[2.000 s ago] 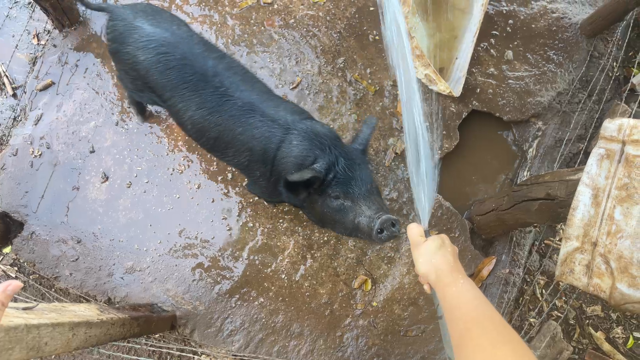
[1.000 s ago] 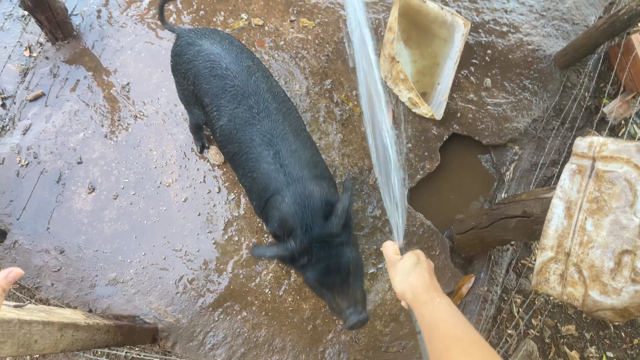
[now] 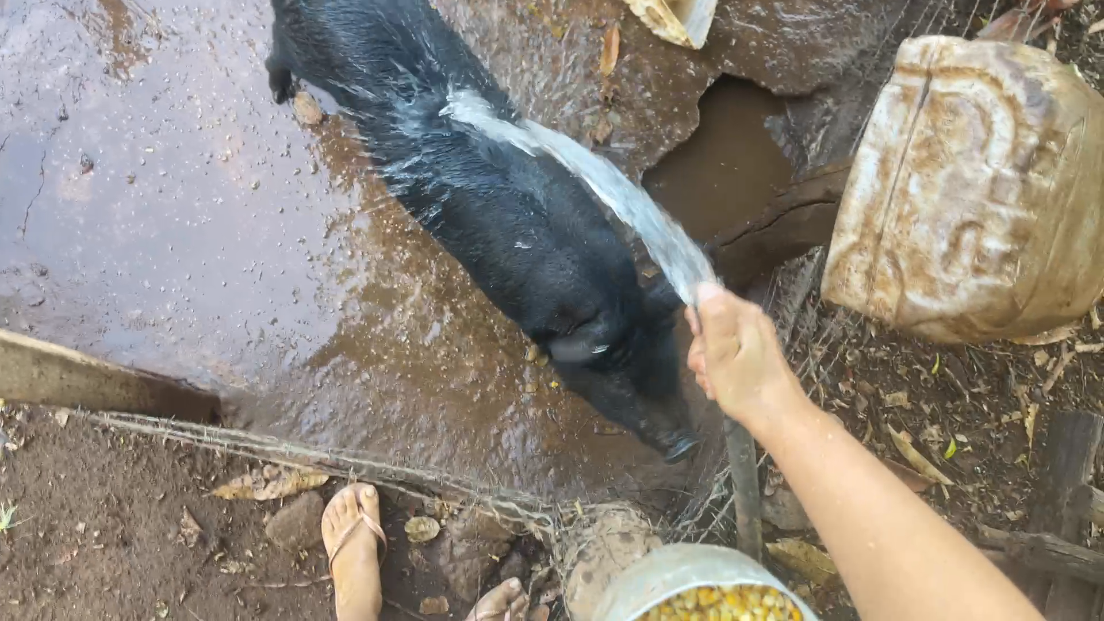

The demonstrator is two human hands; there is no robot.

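Note:
My right hand (image 3: 737,354) grips the end of a dark hose (image 3: 743,483), whose lower length hangs beneath my wrist. Out of the hose a white stream of water (image 3: 621,190) runs up and to the left and splashes on the back of a black pig (image 3: 517,233). The pig's wet head is just left of my hand, with its snout pointing down toward the wire fence. Below the hand, at the bottom edge, a metal container (image 3: 699,565) holds yellow corn kernels. My left hand is out of view.
A wire fence (image 3: 345,466) runs beside a wooden post (image 3: 103,379) and sandalled feet (image 3: 354,552). At right lies a stained plastic container (image 3: 966,190); left of it are a log (image 3: 789,220) and a muddy water hole (image 3: 724,155). Wet ground surrounds the pig. A trough (image 3: 677,17) shows at the top.
The water stream now hits the pig's back, where before it passed to the pig's right. The pig's head is lower, beside the fence. The view has shifted; the left fingers at the edge have gone from sight.

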